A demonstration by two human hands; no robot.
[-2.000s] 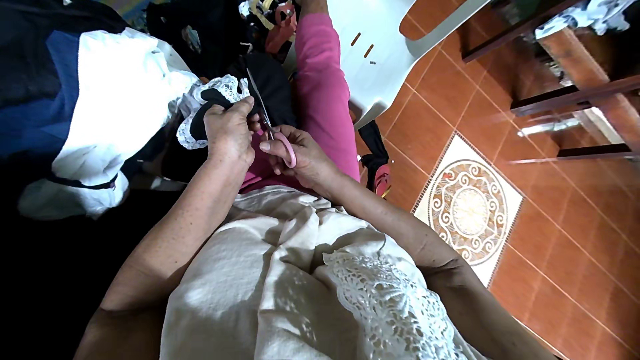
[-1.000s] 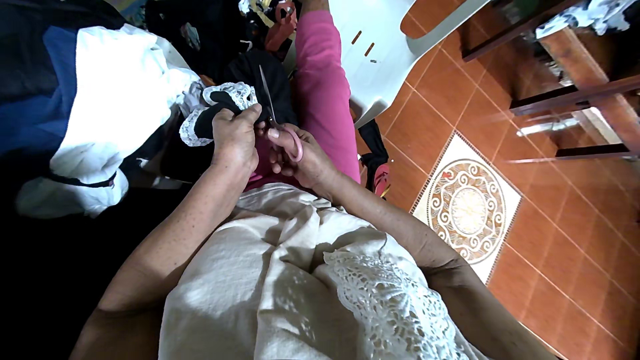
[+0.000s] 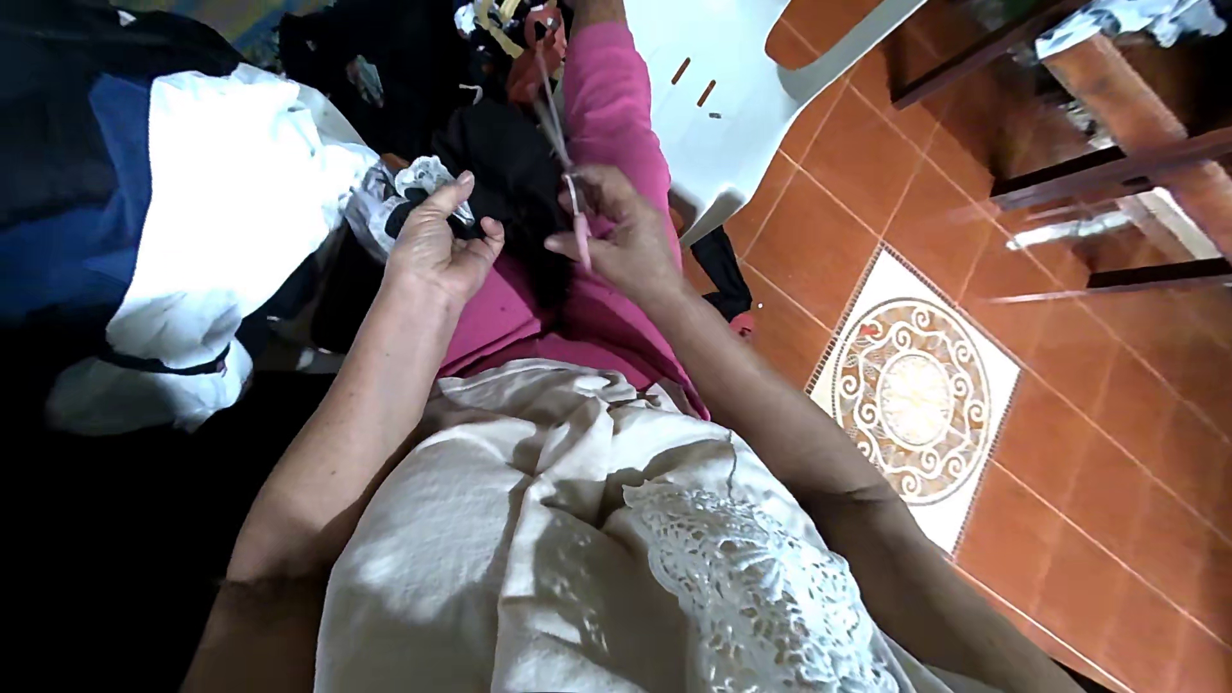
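My left hand (image 3: 445, 241) holds a piece of black fabric with white lace trim (image 3: 423, 178) near its thumb, with its palm partly turned up. To the right, my right hand (image 3: 621, 231) grips a pair of scissors with pink handles (image 3: 581, 236), the blades pointing up and away, slightly blurred. A gap separates the two hands. Dark cloth (image 3: 505, 164) lies behind and between them, over the pink trousers (image 3: 616, 96). Part of the lace piece is hidden by my left hand.
White cloth (image 3: 221, 192) with a dark band lies at the left among dark and blue fabrics. A white plastic chair (image 3: 722, 96) stands beyond my right hand. Wooden furniture (image 3: 1116, 96) is at the upper right, above a terracotta tile floor (image 3: 1088, 481) with a patterned inset.
My hands were close together at the lace-trimmed fabric; now they are apart. The scissors have moved right with my right hand, and my left hand has turned its palm more upward.
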